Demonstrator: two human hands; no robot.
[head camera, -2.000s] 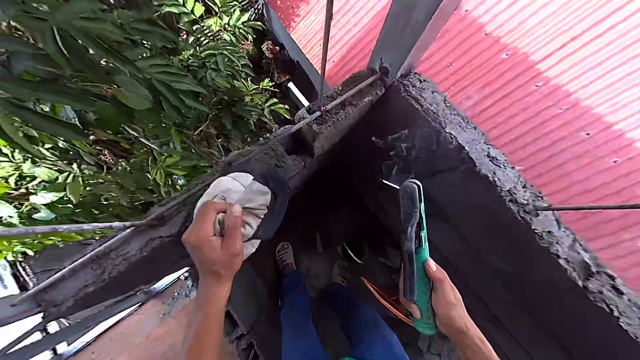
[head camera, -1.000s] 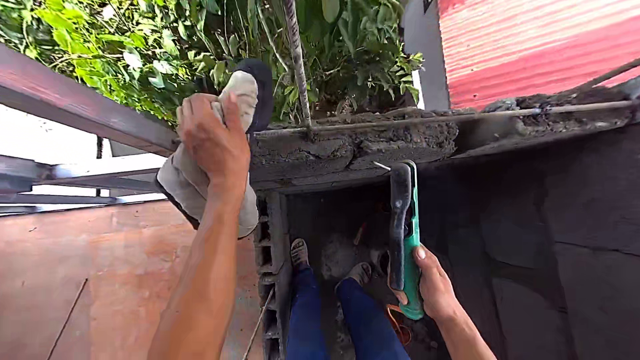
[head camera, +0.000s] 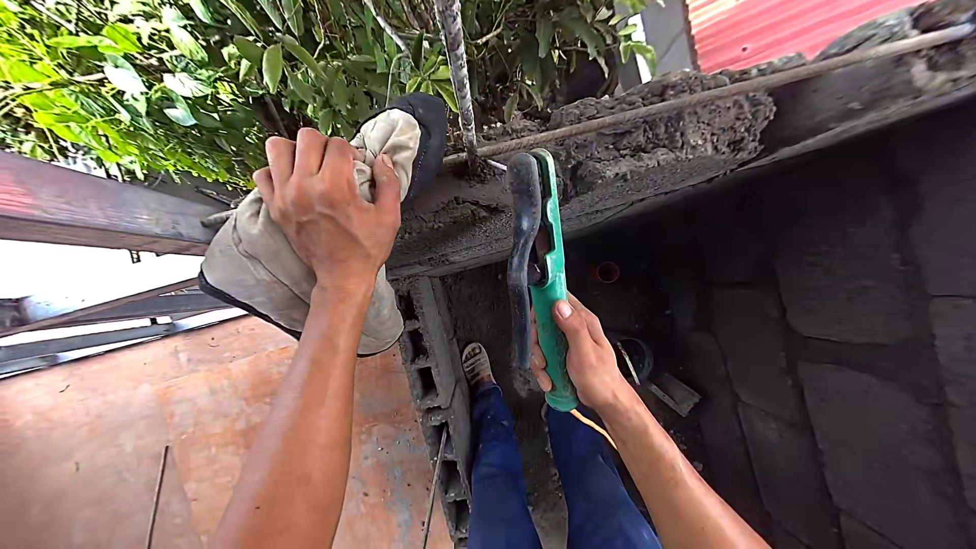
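My left hand (head camera: 332, 202) grips a bunched beige cloth piece with dark edging (head camera: 271, 263), perhaps a cap, beside an upright steel rebar (head camera: 457, 72). In my right hand (head camera: 583, 351) is the green body of what looks like a welding electrode holder (head camera: 555, 305), its black lever (head camera: 522, 252) on the left side. A short thin rod (head camera: 497, 165) pokes from its upper end toward the rebar's foot; whether they touch cannot be told. An orange cable (head camera: 593, 427) runs from the handle's lower end. A rough concrete beam (head camera: 656, 145) lies behind the tool.
Leafy plants (head camera: 290, 61) grow beyond the beam. A metal beam (head camera: 99, 202) crosses at left above an orange-brown panel (head camera: 252, 427). Hollow concrete blocks (head camera: 435, 366) stand left of my legs. A dark block wall (head camera: 846, 305) is at right, a red corrugated sheet (head camera: 801, 27) at upper right.
The view has swung strongly since the first frame. Both hands keep hold of their things. The tool's tip now appears close to the rebar's foot, where one second ago there was a wider gap.
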